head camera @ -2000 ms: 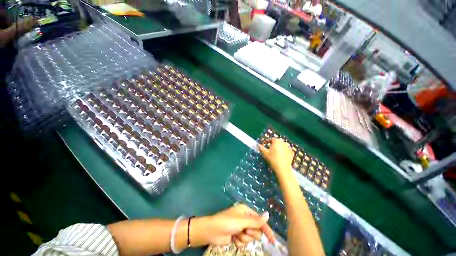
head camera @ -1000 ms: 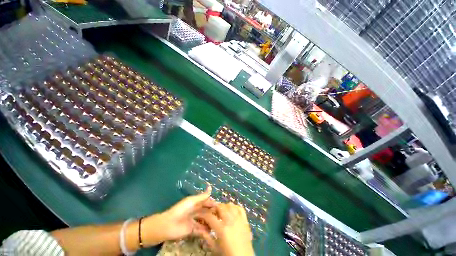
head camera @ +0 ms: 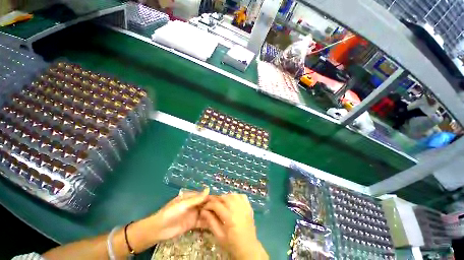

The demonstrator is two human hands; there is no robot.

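My left hand (head camera: 179,215) and my right hand (head camera: 230,217) meet at the bottom centre, fingertips together; whatever is between them is hidden. Below them a heap of small pale-beige parts (head camera: 189,248) shows, partly covered by the hands. Just beyond lies a clear blister tray (head camera: 211,157), mostly empty pockets, with a short row of brown-and-gold component bodies (head camera: 239,184) near its close side. At its far end sits a filled block of dark, gold-topped bodies (head camera: 234,128).
A tall stack of filled clear trays (head camera: 71,127) stands at left, greyish trays (head camera: 15,66) behind it. Right of the hands lie two shiny bags of small metal parts (head camera: 311,241), then a tray of dark bodies (head camera: 360,218) and a whitish carton (head camera: 402,221). A metal frame slants across the right.
My right hand has come back from the far end of the blister tray to meet my left hand over the pale parts. The view has swung right, showing the bags, right-hand tray and carton.
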